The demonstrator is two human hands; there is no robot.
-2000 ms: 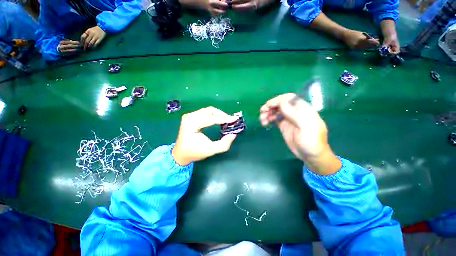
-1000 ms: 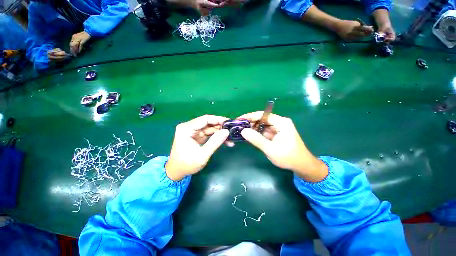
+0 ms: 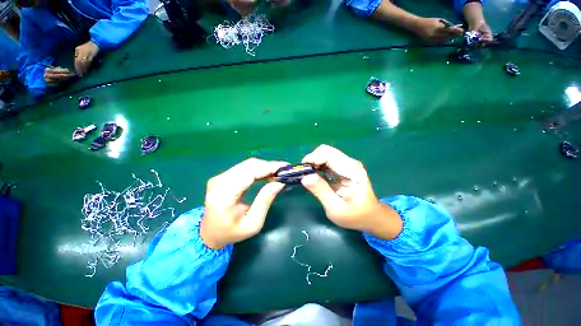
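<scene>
A small dark unit [image 3: 295, 173] with a pale streak along its near side is held between both hands, above the green surface. My left hand [image 3: 237, 200] pinches its left end between thumb and fingers. My right hand [image 3: 344, 191] pinches its right end the same way; its other fingers are curled and partly hidden. Whether tweezers are in the right hand cannot be seen clearly. Loose white wire strands [image 3: 310, 262] lie on the green surface nearer to me than the hands.
A tangled pile of white wires [image 3: 121, 213] lies at left. Several dark part-built units [image 3: 150, 144] are scattered along the green belt [image 3: 267, 95]. Across it are people's hands, another wire pile [image 3: 243, 32] and a small fan [image 3: 563, 24]. A blue tray [image 3: 9, 232] is at far left.
The right hand came in from the right and now grips the unit together with the left. The unit is turned edge-on. The brown tweezers seen earlier at the right hand no longer show clearly.
</scene>
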